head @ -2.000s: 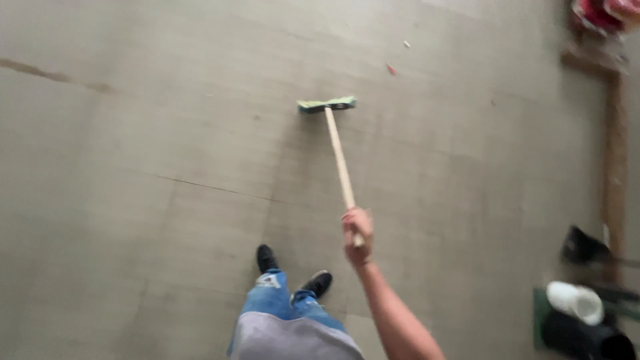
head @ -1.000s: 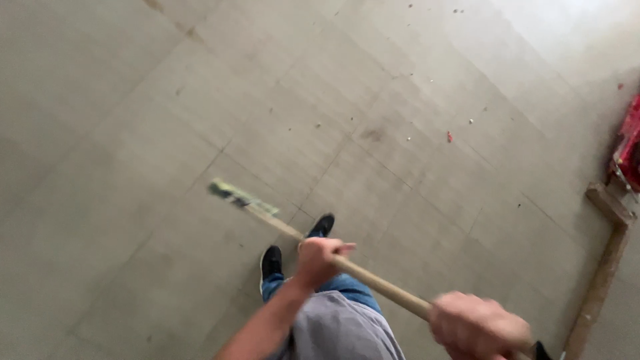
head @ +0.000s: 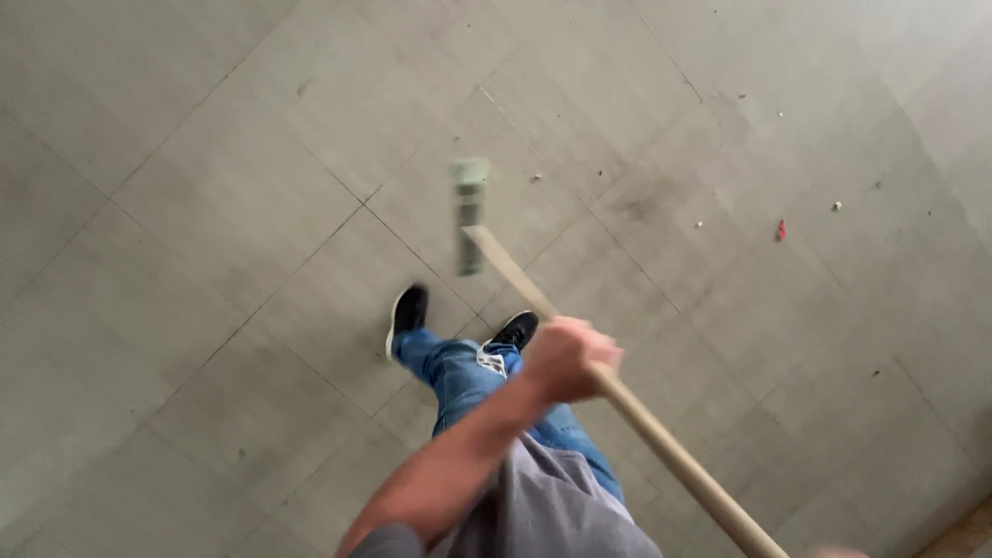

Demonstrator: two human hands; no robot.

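Observation:
My left hand (head: pixel 573 359) is closed around the wooden handle of a push broom (head: pixel 682 463), about midway along the part in view. The handle slants from the lower right up to the blurred broom head (head: pixel 470 217), which is over the tiled floor just beyond my shoes. Of my right hand (head: pixel 841 552) only a blurred sliver shows at the bottom edge, close to the handle's lower end; its grip is cut off by the frame.
Small pale crumbs (head: pixel 837 205) and a red scrap (head: pixel 782 229) lie on the floor at the right. A brown wooden edge (head: pixel 965 535) shows in the lower right corner. My black shoes (head: pixel 411 308) stand on the tiles (head: pixel 232 194).
Two seconds ago only one hand showed on the broom; one second ago both were there. Since then the broom head has swung away from my feet, and my right hand has mostly left the view.

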